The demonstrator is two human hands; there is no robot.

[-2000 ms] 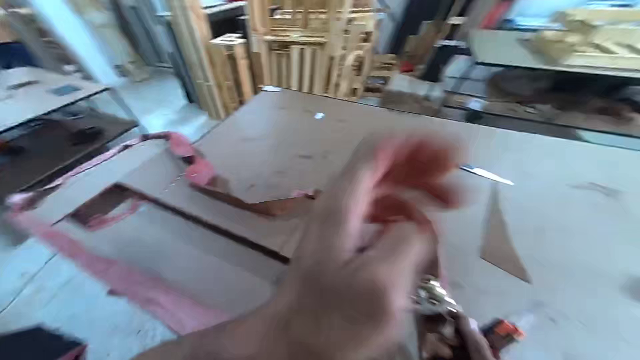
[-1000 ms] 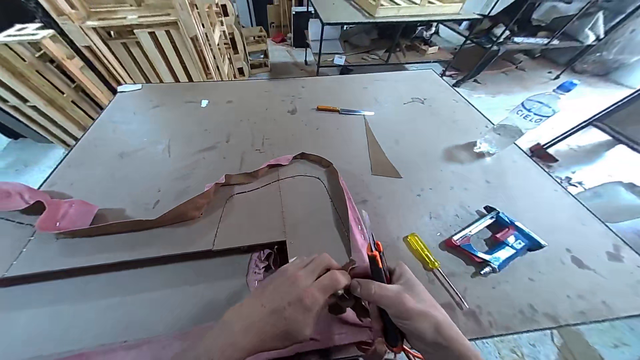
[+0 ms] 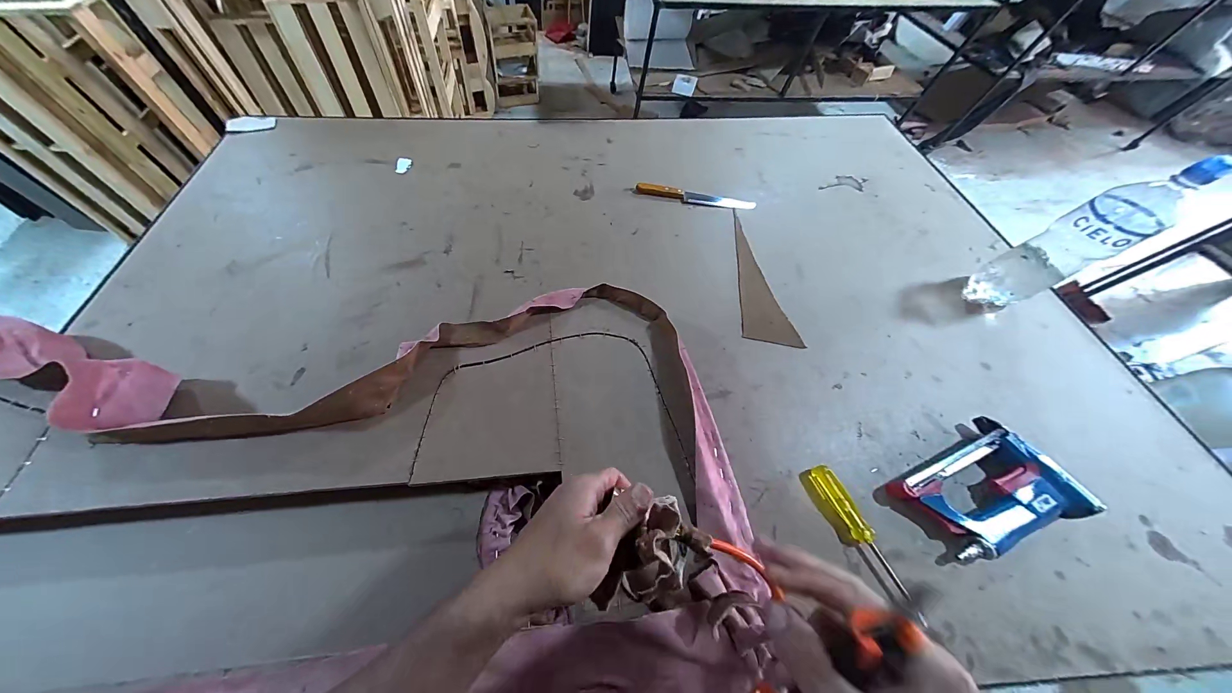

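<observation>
My left hand [image 3: 577, 539] pinches a bunch of gathered brown-and-pink fabric [image 3: 659, 558] at the lower middle. Beside it on the right is my right hand [image 3: 818, 616], blurred, closed around a black-and-orange hand tool [image 3: 881, 640] whose exact kind is unclear. A curved orange piece [image 3: 741, 556] runs between the bunch and that hand. Pink fabric [image 3: 717, 462] with a row of staples borders a flat board panel [image 3: 491, 423] marked with a dark curved line. Its loose brown-and-pink strip [image 3: 337, 399] trails left. Darker pink fabric [image 3: 616, 650] lies below my hands.
On the table [image 3: 539, 212] lie a yellow-handled screwdriver [image 3: 837, 505], a blue-and-red staple gun [image 3: 1001, 491], a knife [image 3: 693, 196], a triangular offcut [image 3: 760, 298] and a plastic bottle [image 3: 1078, 236]. Wooden frames [image 3: 318, 58] stand behind at left.
Since one second ago, my right hand and the black-and-orange tool have moved right, away from my left hand, which stays at the gathered fabric. The view swung strongly after the oldest frame.
</observation>
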